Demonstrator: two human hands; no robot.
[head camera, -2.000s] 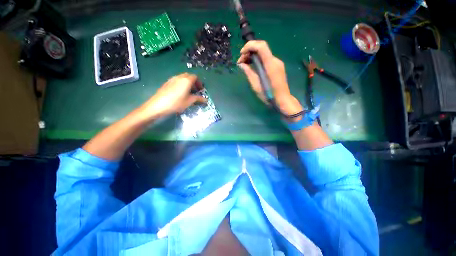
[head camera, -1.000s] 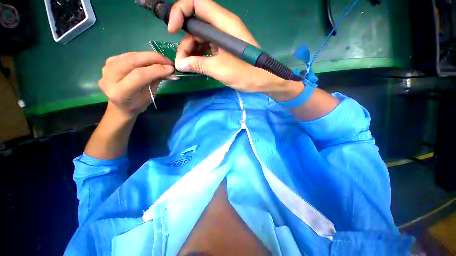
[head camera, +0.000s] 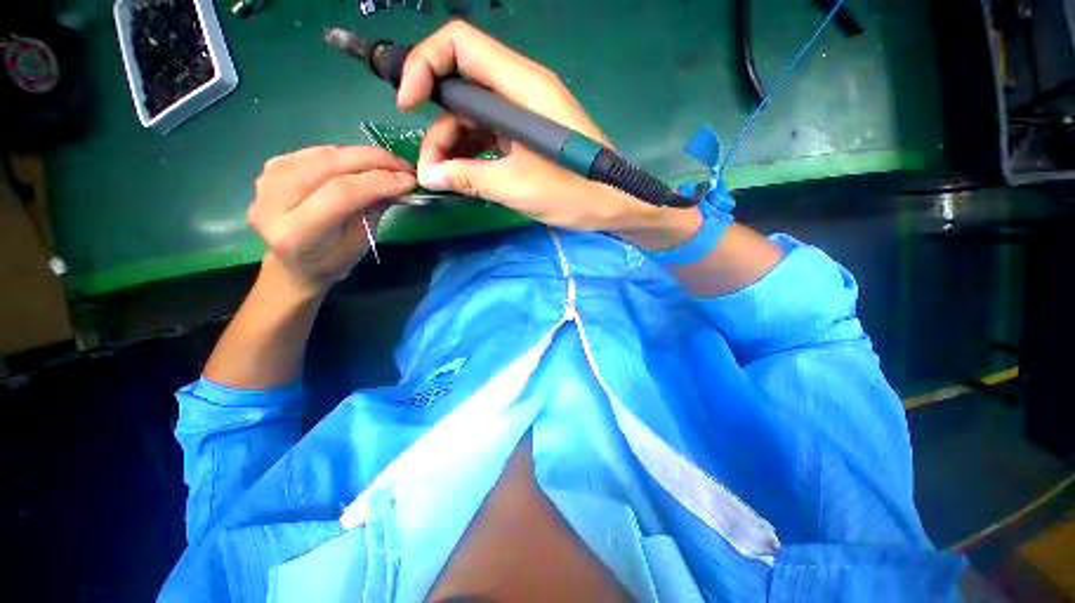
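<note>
A green circuit board (head camera: 398, 143) is held on edge, tilted, between both hands near the mat's front edge. My left hand (head camera: 329, 210) pinches the board's near left side, and a thin pale solder strand (head camera: 373, 237) hangs below its fingers. My right hand (head camera: 503, 132) pinches the board with thumb and fingertip, and also holds the dark soldering iron (head camera: 509, 118) across its fingers, tip pointing up and left, away from the board. The fingers hide most of the board, and any part at the fingertips cannot be made out.
A white-rimmed tray (head camera: 191, 111) of dark parts stands at upper left. Part of the loose components (head camera: 395, 6) shows at the top edge. A dark cutter handle (head camera: 750, 53) lies on the green mat (head camera: 295, 88). A blue cord runs from the right wrist strap (head camera: 705, 232) to the top. A dark case (head camera: 1037, 83) is at right.
The board was lifted off the mat and both hands came together on it near the body. Over the last second the hands stay nearly still, while the view shifts slightly.
</note>
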